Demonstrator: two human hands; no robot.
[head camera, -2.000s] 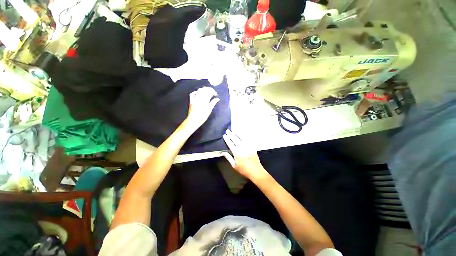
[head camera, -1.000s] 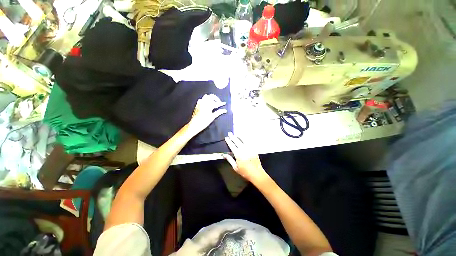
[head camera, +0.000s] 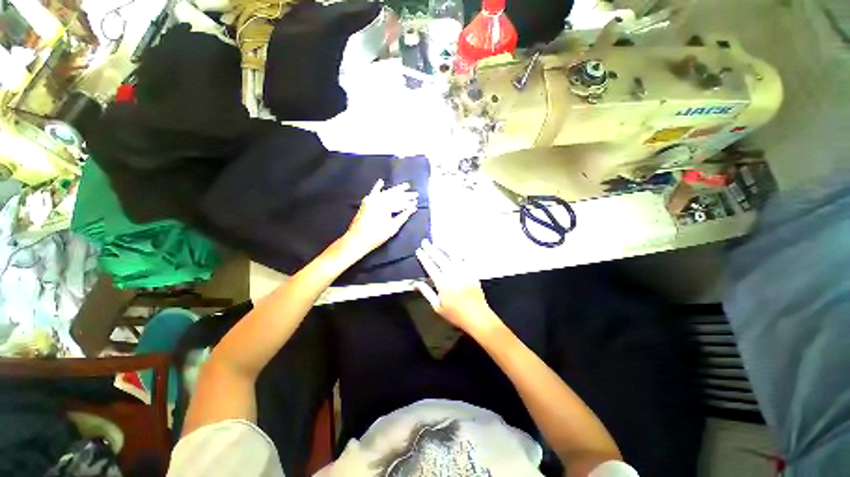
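Note:
A dark garment panel (head camera: 280, 196) lies on the white machine table, its straight right edge just left of the needle area (head camera: 468, 165) of the cream JACK sewing machine (head camera: 596, 112). My left hand (head camera: 380, 216) rests on top of the panel near that edge, fingers apart, pressing it down. My right hand (head camera: 449, 284) is at the panel's lower right corner, fingertips at the edge and thumb apart by the table's front edge. Neither hand visibly grips the cloth. The lamp glare washes out the area around the needle.
Black-handled scissors (head camera: 547, 221) lie right of the needle. A red bottle (head camera: 487, 35) stands behind the head. An accessory tray (head camera: 713, 200) is at the table's right end. Green cloth (head camera: 140, 238) and a dark heap (head camera: 182, 112) are at the left. Pale blue cloth (head camera: 792, 307) hangs at right.
My left hand has opened its fingers and shifted slightly on the panel. My right hand stays at the corner. The panel's upper right end looks slightly lower. The view has shifted a little.

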